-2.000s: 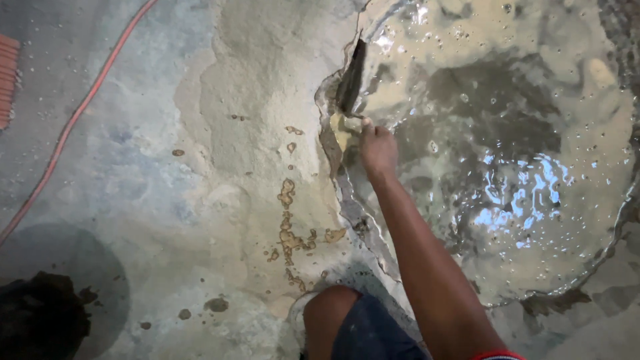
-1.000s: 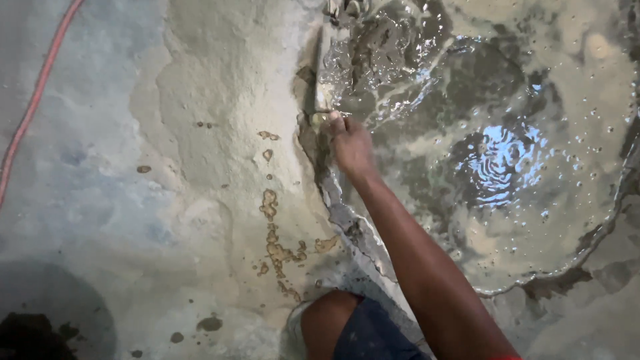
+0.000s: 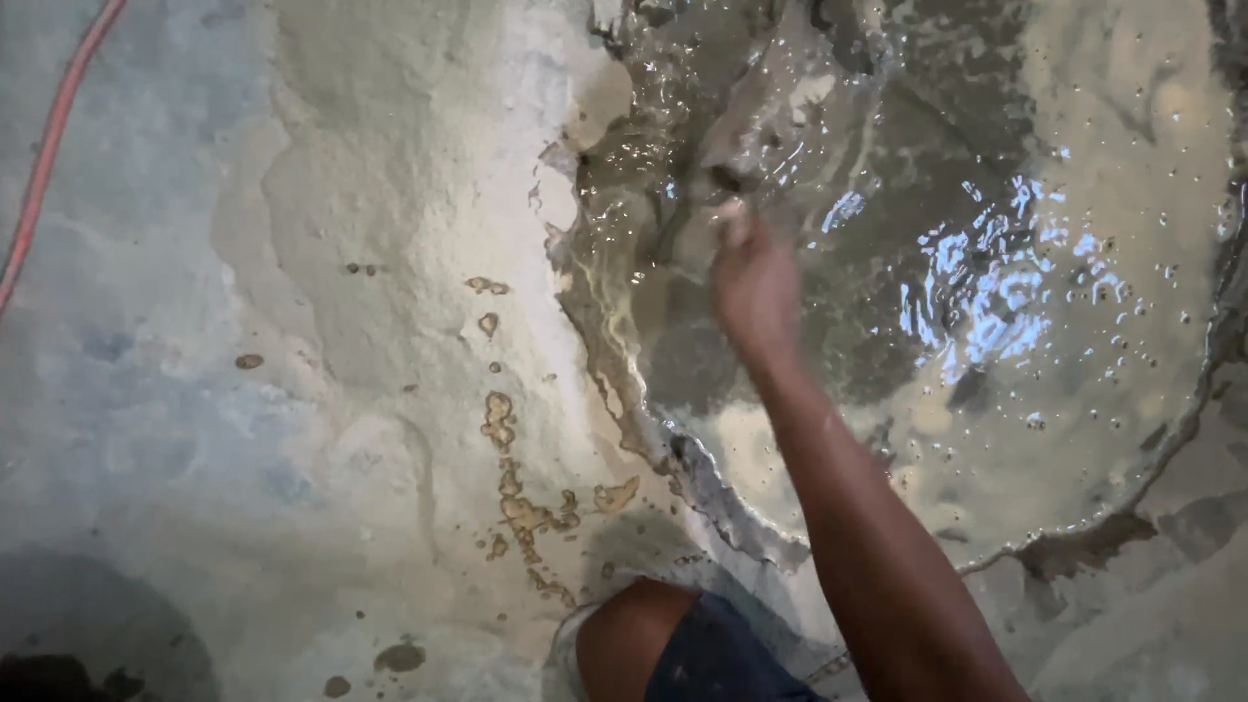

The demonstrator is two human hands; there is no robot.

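My right hand [image 3: 756,278], blurred by motion, is over the pool of wet, grey-tan slurry [image 3: 936,419], inside its left edge. It is closed around the end of a hand tool [image 3: 726,180], whose far part points up and away and blends into the wet slurry; its exact kind cannot be told. Ripples and glints surround the hand. The pool has a curved, ragged rim [image 3: 717,492] against the concrete floor [image 3: 390,341]. My left hand is out of view.
A red hose or cable [image 3: 44,166] runs along the far left. Tan splatters [image 3: 512,487] mark the floor left of the pool. My bent knee [image 3: 629,639], with dark shorts, is at the bottom. A dark shadow covers the lower left corner.
My right hand has moved with the tool from the pool's left rim to the right, over the slurry. The slurry around it is newly stirred, and the view has shifted somewhat.
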